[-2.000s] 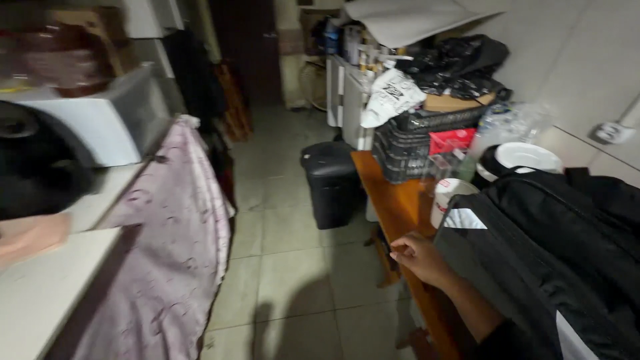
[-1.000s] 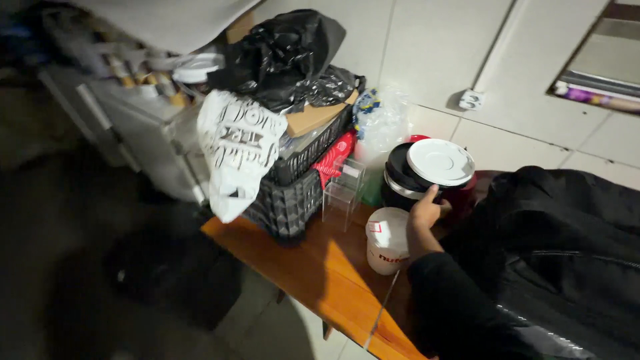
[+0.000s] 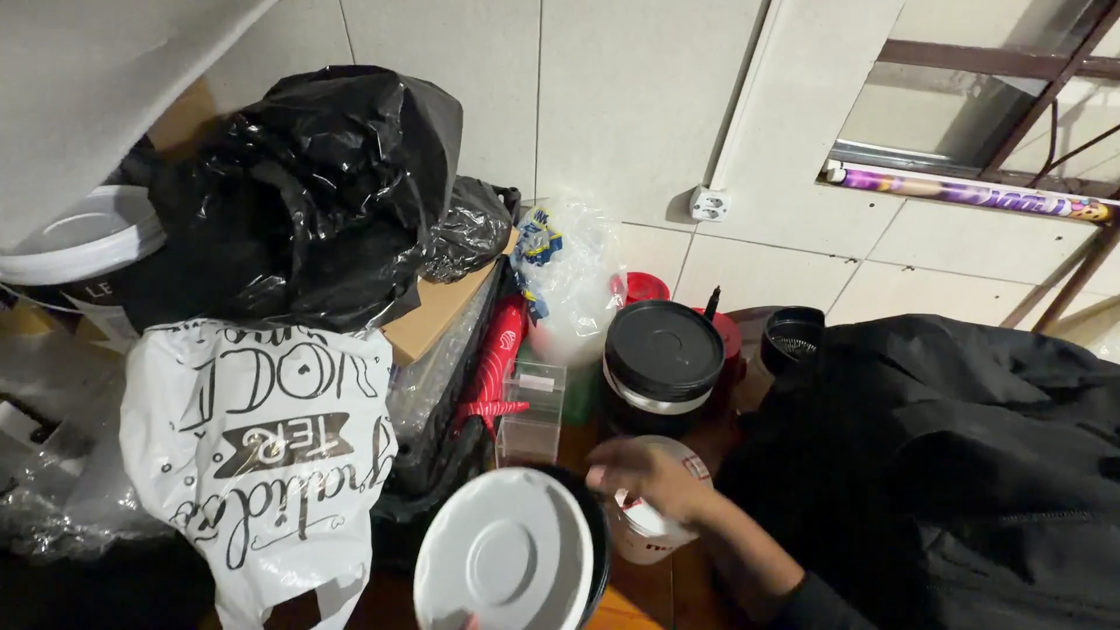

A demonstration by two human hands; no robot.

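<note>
A round white plastic lid (image 3: pixel 503 556) is tilted at the bottom centre, with a black round rim (image 3: pixel 598 534) right behind it. Only a fingertip of my left hand (image 3: pixel 471 622) shows, on the lid's lower edge. My right hand (image 3: pixel 652 481), blurred, is over a translucent white plastic tub (image 3: pixel 652 534) with red print, its fingers loosely extended and nothing seen in them. Whether it touches the tub is unclear. Just beyond stands a black bucket with a black lid (image 3: pixel 665 350). A clear plastic box (image 3: pixel 530 411) stands to its left.
On the left are a white printed plastic bag (image 3: pixel 262 437), black plastic bags (image 3: pixel 324 192) and a white-lidded bucket (image 3: pixel 83 236). Black fabric (image 3: pixel 945 472) fills the right. Red containers (image 3: pixel 643 287) and a clear bag (image 3: pixel 573 280) are by the tiled wall, below a socket (image 3: pixel 710 204).
The white lid was on top of the black bucket a second ago, with my right hand at it; now it is lower and to the left. The view has moved closer to the shelf.
</note>
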